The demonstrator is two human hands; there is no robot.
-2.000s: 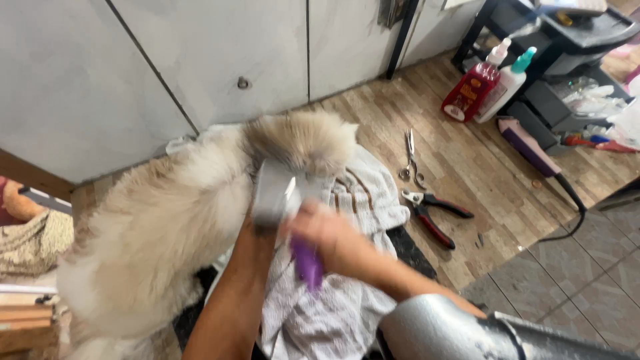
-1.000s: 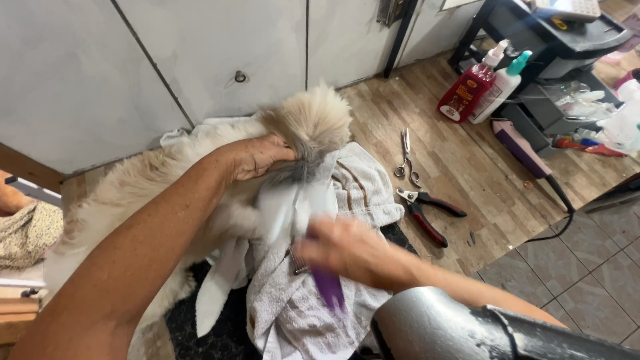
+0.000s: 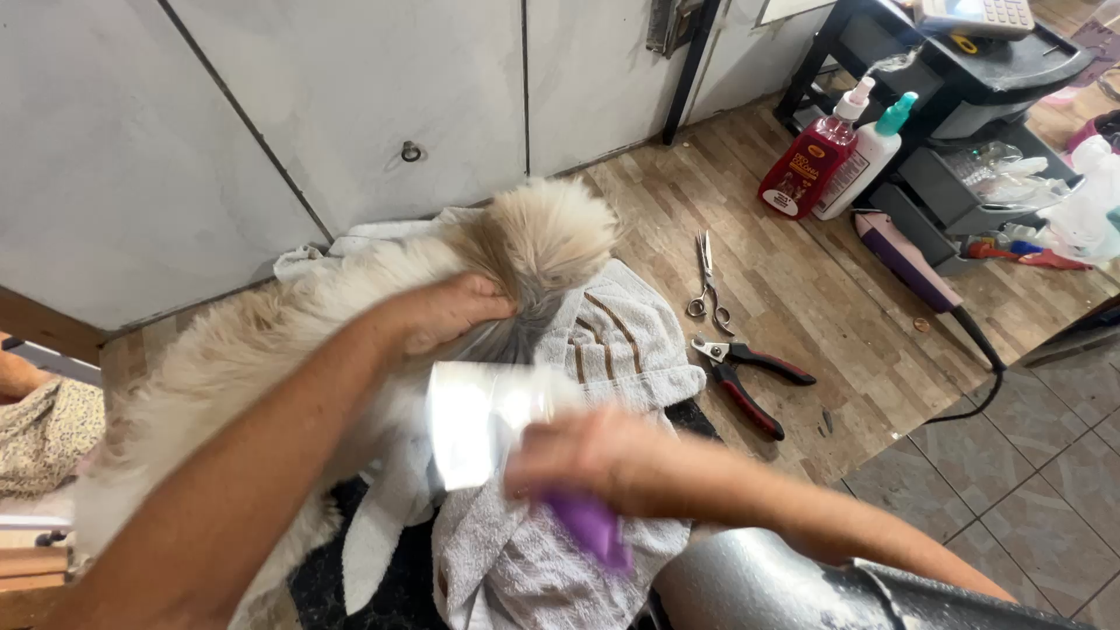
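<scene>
A long-haired cream dog [image 3: 219, 359] lies or stands at the left on white towels [image 3: 525, 542]; its face is hidden. My left hand [image 3: 459, 311] grips a lock of its hair near the head. Below it, my right hand [image 3: 577, 459] holds a slicker brush [image 3: 477, 420] by its purple handle; the brush is blurred, its broad plate shining, close under the greyish hair. The metal nozzle of a dryer [image 3: 744, 577] reaches in from the lower right, beneath my right forearm.
Right of the towels lie scissors [image 3: 709, 284] and nail clippers [image 3: 744, 376]. Further right are a red spray bottle [image 3: 809, 166], a white spray bottle [image 3: 866, 166], a corded clipper [image 3: 910, 262] and a drawer unit [image 3: 954, 184]. A grey wall [image 3: 394, 87] stands behind the dog.
Two seconds ago the brush was up against the hair by the dog's head; now it is lower. My left hand has come into view on the hair.
</scene>
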